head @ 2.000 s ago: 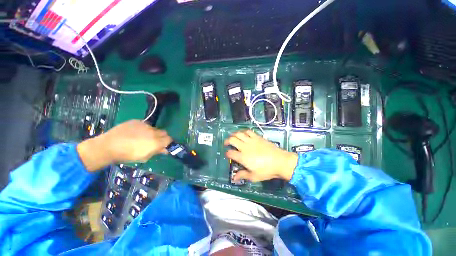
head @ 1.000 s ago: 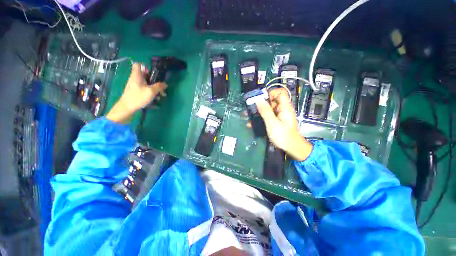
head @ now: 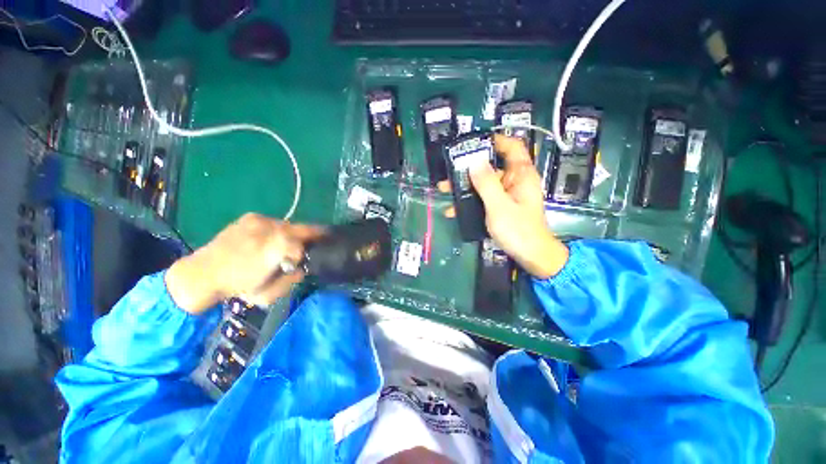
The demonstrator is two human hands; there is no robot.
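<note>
My left hand [head: 244, 258] grips a black barcode scanner [head: 349, 252], blurred, over the left front edge of the clear blister tray [head: 453, 294]. A thin red line shows on the tray to its right. My right hand [head: 521, 204] holds a black handheld unit [head: 469, 195] upright above the tray, its white label facing up. A white cable [head: 569, 82] comes down to the tray, with a thin end running to my right hand; its plug is hidden. More black units [head: 666, 159] lie in the pockets, with loose white labels [head: 408, 258].
A second scanner [head: 770, 254] with a dark cord lies at right. A black mouse [head: 260, 42] and a keyboard [head: 435, 23] are behind the tray. Another white cable [head: 217, 130] runs to my left hand. Side trays with units stand at left [head: 77, 136] and front left [head: 210, 367].
My left hand has picked up the scanner from the bench and brought it down and right to the tray. My right hand still holds the unit in nearly the same place. The red line has appeared.
</note>
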